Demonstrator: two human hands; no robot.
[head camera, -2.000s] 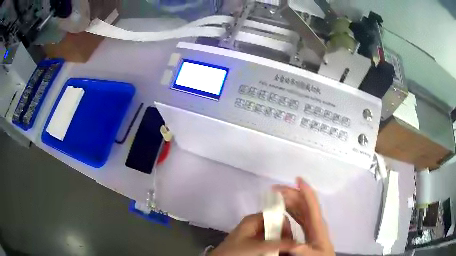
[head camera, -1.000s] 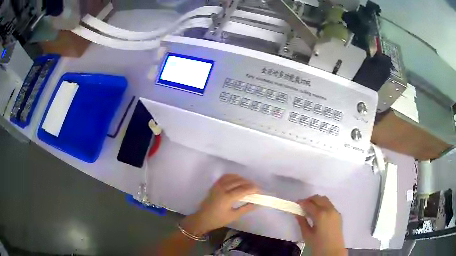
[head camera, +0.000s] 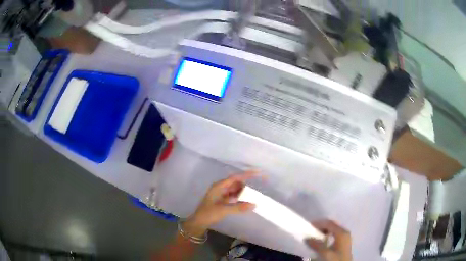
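Note:
A thin stack of white cut strips (head camera: 278, 212) is held slanting above the table in front of the machine. My left hand (head camera: 219, 201) is at its upper left end, thumb on the near edge and the index finger stretched out past it. My right hand (head camera: 329, 240) grips its lower right end. Both hands are bare and a little blurred. The pale table (head camera: 191, 191) lies under them.
The cutting machine (head camera: 286, 112) stands behind the hands, with its lit screen (head camera: 202, 79). At left are a blue tray (head camera: 102, 117) with a white stack, a black flat rectangle (head camera: 148, 137) and a compartment tray (head camera: 42, 84). White strips (head camera: 396, 224) lie at right.
The strip stack has gone from upright between the hands, to nearly level with a narrow edge up, to a slant with its broad face showing. The left fingers have opened out.

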